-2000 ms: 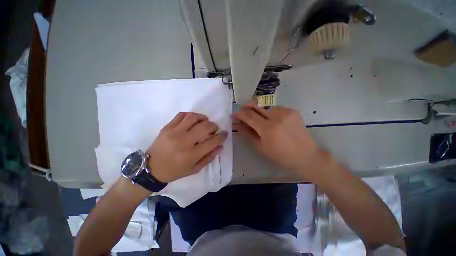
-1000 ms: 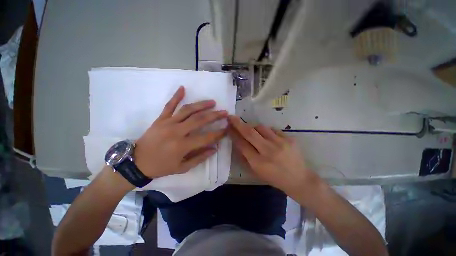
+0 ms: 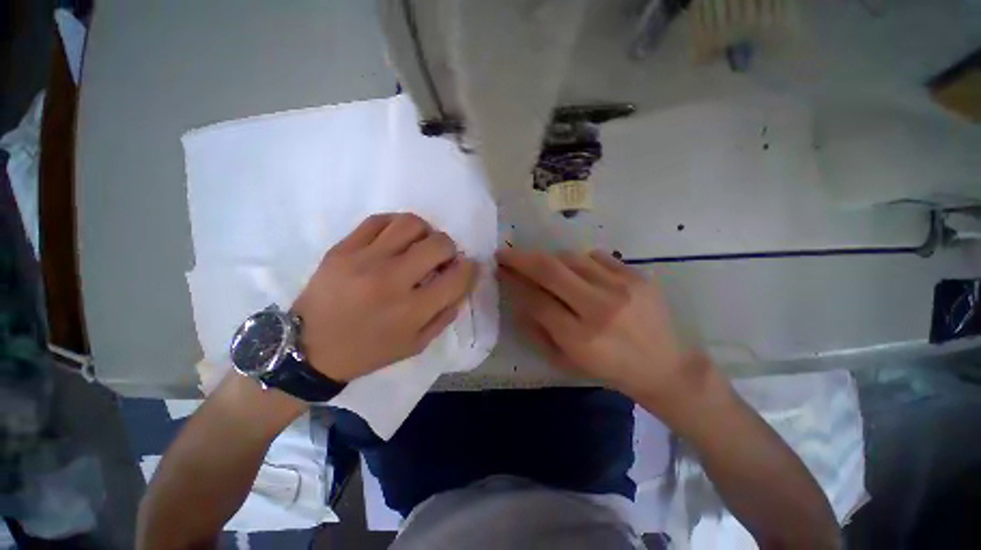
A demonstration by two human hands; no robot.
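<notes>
A white garment panel [image 3: 280, 183] lies on the pale machine table, left of and partly under the sewing machine head [image 3: 506, 97]. A narrow slit line shows near its lower right part. My left hand [image 3: 382, 295], with a watch on the wrist, lies on the panel with fingers bent, pressing or pinching the cloth. My right hand [image 3: 592, 312] is at the panel's right edge, its fingertips touching or very near the edge. The needle area is mostly hidden behind the machine head.
A cream ribbed knob [image 3: 742, 27] is at the top right, and a small cream knob [image 3: 570, 196] is by the head. White panels [image 3: 285, 478] lie lower left, more white cloth [image 3: 791, 440] lower right. A dark label [image 3: 955, 309] is at the right edge.
The panel has turned slightly, and its upper edge now slopes up to the right under the head. My left hand's fingers have bent from spread. The camera view has shifted.
</notes>
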